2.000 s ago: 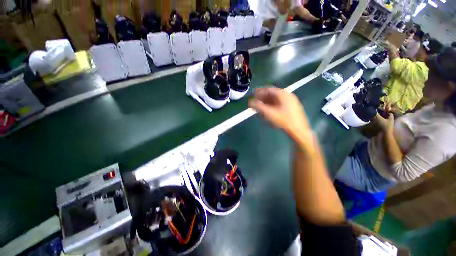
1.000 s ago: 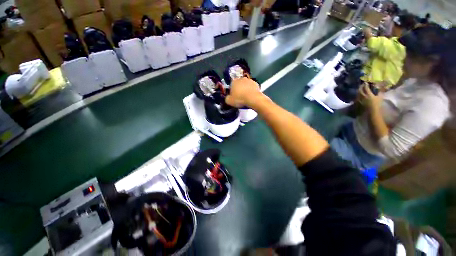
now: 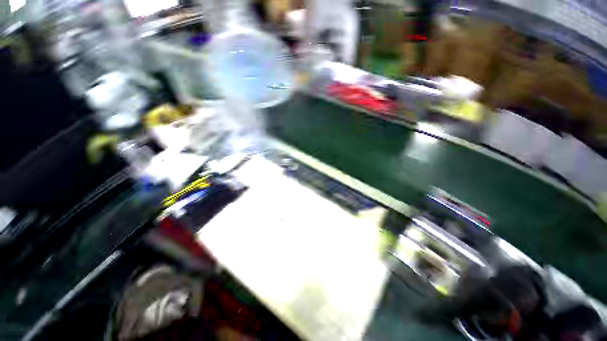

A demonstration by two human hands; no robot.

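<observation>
The picture is strongly blurred. No hand of mine can be made out. A large white work mat (image 3: 299, 250) lies on the bench in front of me. A silver-grey metal box (image 3: 436, 256), perhaps a screw feeder, stands right of it. Dark round open camera housings (image 3: 509, 293) show at the lower right, one with an orange patch inside, partly cut off by the edge. Thin yellow-handled tools (image 3: 186, 191) lie left of the mat by a dark flat shape.
A green conveyor (image 3: 373, 146) runs behind the mat. A round pale blue fan (image 3: 249, 66) stands at the back left. White plates (image 3: 526, 136) stand in a row at the right, near brown cartons. A red thing (image 3: 363, 96) lies beyond the conveyor. Blurred clutter fills the left.
The view has swung far to the left. My extended arm, seen at the camera units before, has left the picture. The mat and fan have come into view; the metal box now shows at the right.
</observation>
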